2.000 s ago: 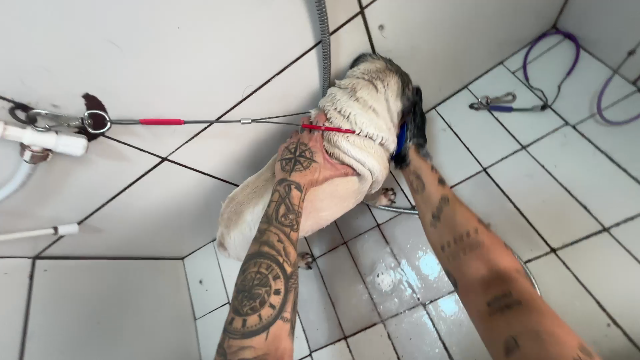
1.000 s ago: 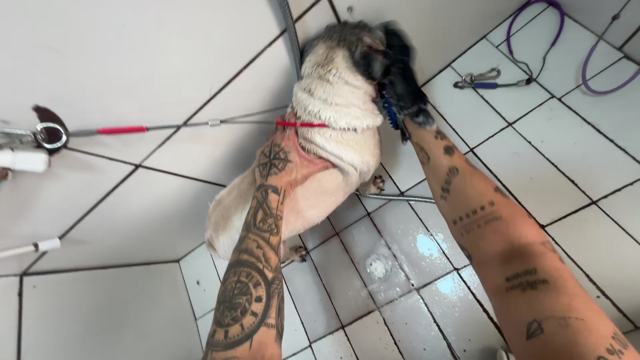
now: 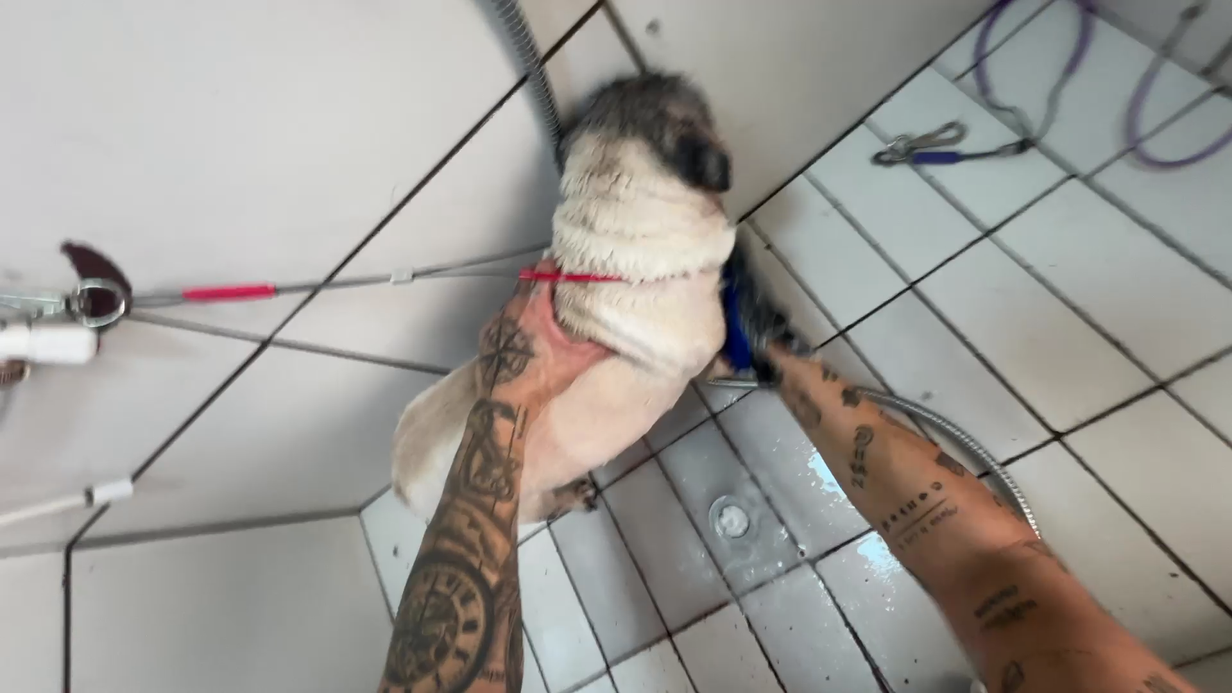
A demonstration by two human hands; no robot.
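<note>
A wet, cream-coloured dog with a dark head, likely a pug (image 3: 645,221), stands in a tiled wash bay, seen from above and behind. A cable tether with a red sleeve (image 3: 573,277) loops round its body and runs left to a metal clip (image 3: 99,300) at the wall. Bare, my left hand (image 3: 563,337) lies on the dog's side and back by the loop; its fingertips are partly hidden. My right hand (image 3: 760,322), in a black glove and blurred, is at the dog's right side by the chest, on a blue grooming tool or glove palm (image 3: 736,322); which one is unclear.
A grey ribbed hose (image 3: 527,67) runs down the wall behind the dog. A metal shower hose (image 3: 972,448) curves on the tiles behind my right forearm. A drain (image 3: 731,518) lies in the wet floor. A purple cable lead with a clip (image 3: 934,154) is at the upper right.
My right hand has moved down from beside the dog's head to its chest side. The dog's head has turned away. My left hand stays on its back.
</note>
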